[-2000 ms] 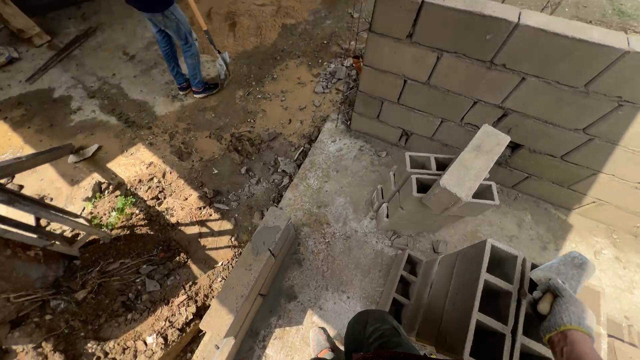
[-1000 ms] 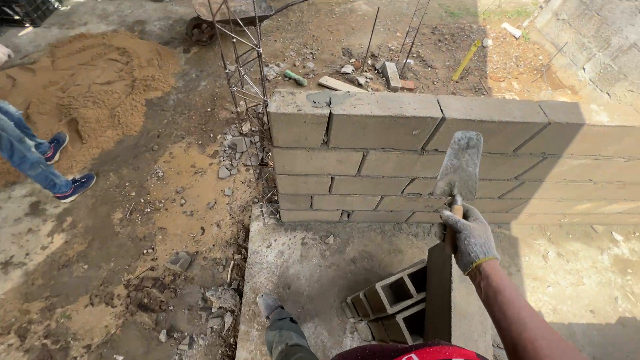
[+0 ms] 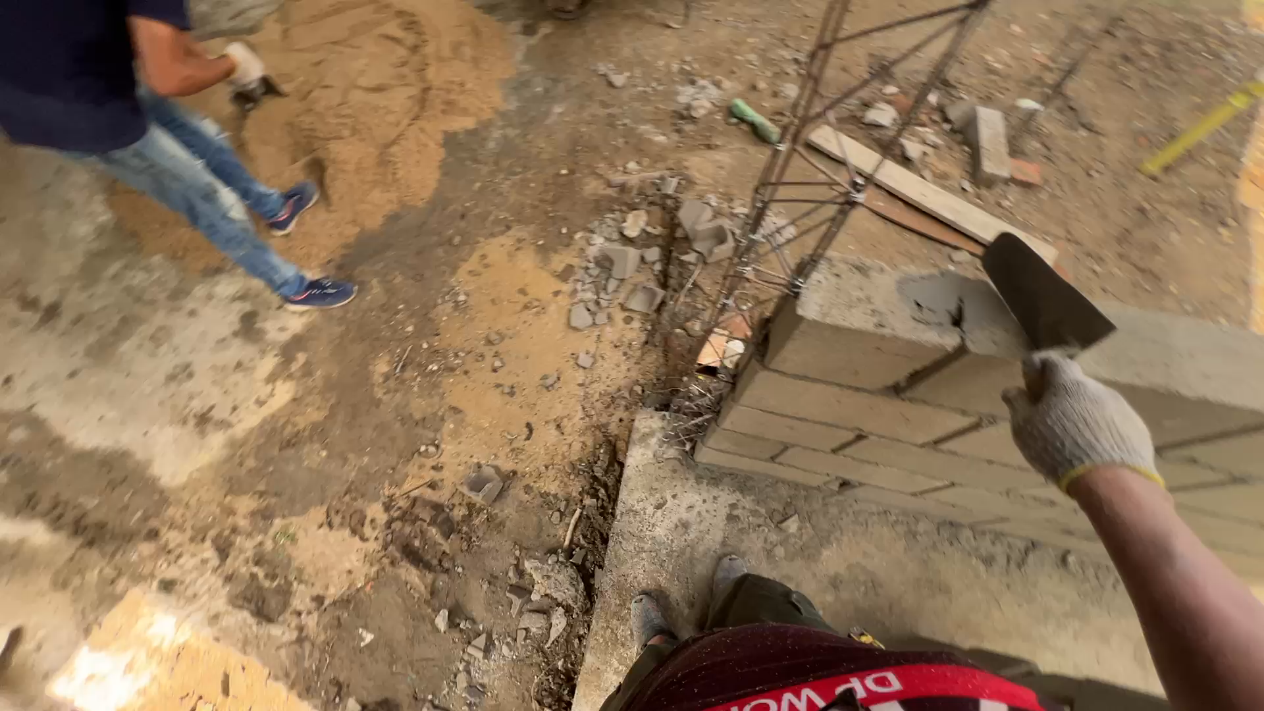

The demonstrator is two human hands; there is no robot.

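Observation:
My right hand (image 3: pixel 1078 420), in a pale knitted work glove, is closed around the handle of a mason's trowel (image 3: pixel 1045 292). The trowel's blade points up and away over the top of a concrete block wall (image 3: pixel 859 346). Near the wall's left end, a patch of grey mortar (image 3: pixel 953 299) lies on the top course, just left of the blade. My left hand is out of view.
A steel rebar column cage (image 3: pixel 780 217) rises at the wall's end. A wooden board (image 3: pixel 928 193) and block rubble (image 3: pixel 622 262) lie around it. At the upper left a co-worker (image 3: pixel 188 138) stands beside a sand pile (image 3: pixel 365 109), holding a tool in a gloved hand.
The view has swung left and closer to the wall's end. The trowel has gone from above the loose hollow blocks to the wall's end. The co-worker's upper body has come into view.

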